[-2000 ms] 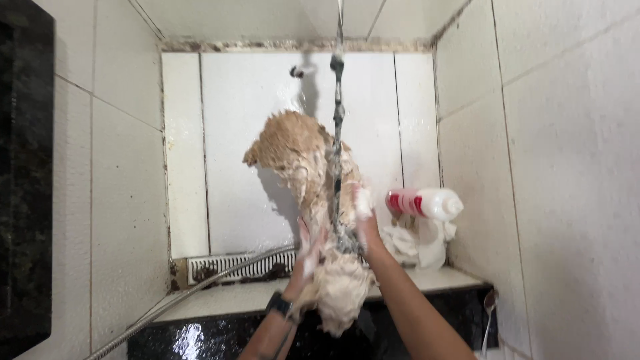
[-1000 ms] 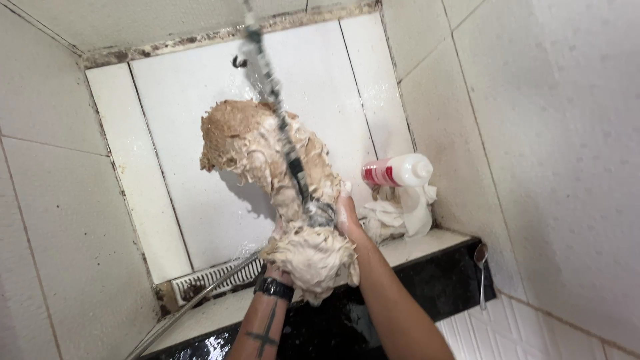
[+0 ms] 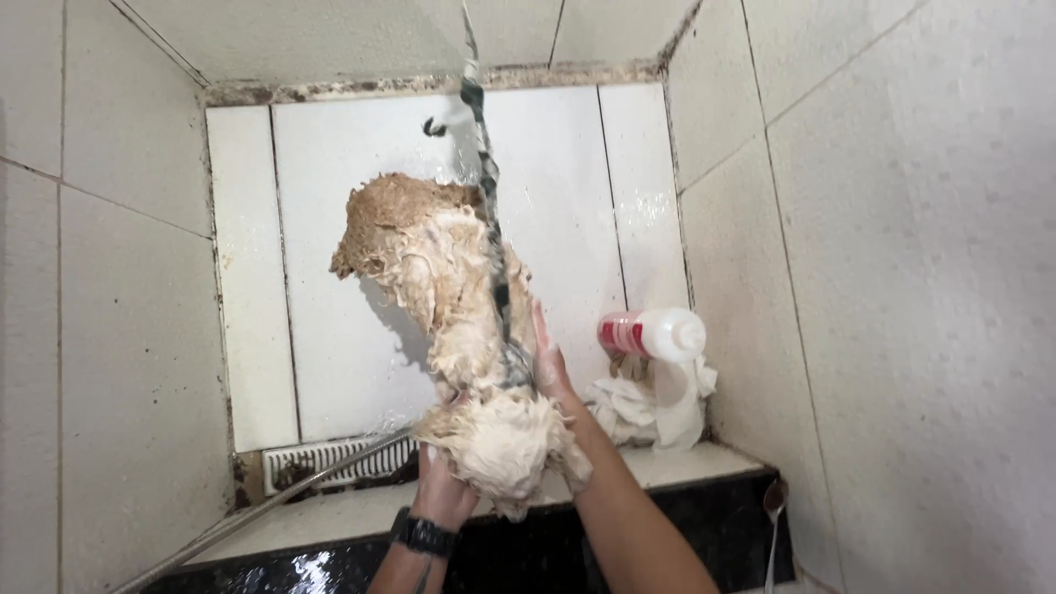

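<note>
A wet, curly-coated dog (image 3: 445, 280), brown at the rump and cream over the back and head, stands on white tiles with its head toward me. A dark green and white leash (image 3: 487, 173) runs from above down to its neck. My left hand (image 3: 443, 487), with a black watch on the wrist, is under the left side of the dog's head, its fingers mostly hidden. Along the right side of the neck and shoulder lies my right hand (image 3: 550, 363), fingers extended and touching the fur; its grip is partly hidden.
A white and red plastic bottle (image 3: 652, 332) lies beside crumpled white wipes or cloth (image 3: 652, 408) at the right wall. A metal shower hose (image 3: 280, 499) crosses a slotted floor drain (image 3: 330, 462) at lower left. A spoon (image 3: 773, 507) rests by the black ledge (image 3: 693, 528).
The view has turned and shifted since a second ago. My right hand shows more fully along the neck now. The dog remains between my hands.
</note>
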